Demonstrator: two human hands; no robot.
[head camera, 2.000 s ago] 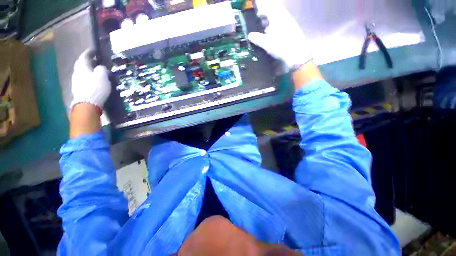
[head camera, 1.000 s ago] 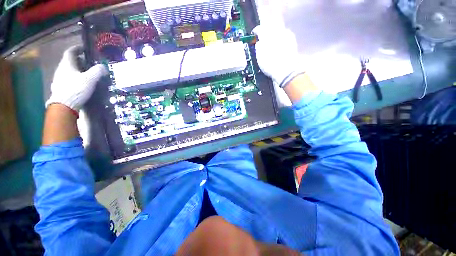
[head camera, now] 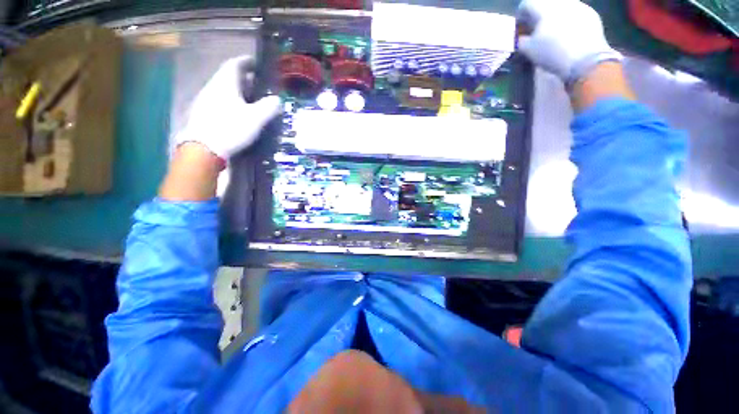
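A dark rectangular pallet (head camera: 340, 245) lies in front of me at the bench's front edge. A green circuit board (head camera: 356, 174) sits in it, component side up. The board carries a long white heatsink bar (head camera: 405, 137), a finned heatsink (head camera: 442, 36) at the far side and two reddish-brown toroid coils (head camera: 300, 73). My left hand (head camera: 231, 113), in a white glove, grips the pallet's left edge. My right hand (head camera: 563, 36), also gloved, is at the pallet's far right corner. Its fingertips are at the edge, and the exact grip is partly hidden.
An open brown carton tray (head camera: 97, 121) is at the left, with a yellow stick-like item (head camera: 29, 101) and small loose pieces. Shiny metal plate (head camera: 559, 162) covers the green bench right of the pallet. A red pad (head camera: 681, 28) shows at the upper right.
The view has swung, so the carton is back in view and the cutters are out of it. The pallet now sits squarer to me. My right hand has shifted toward its far right corner.
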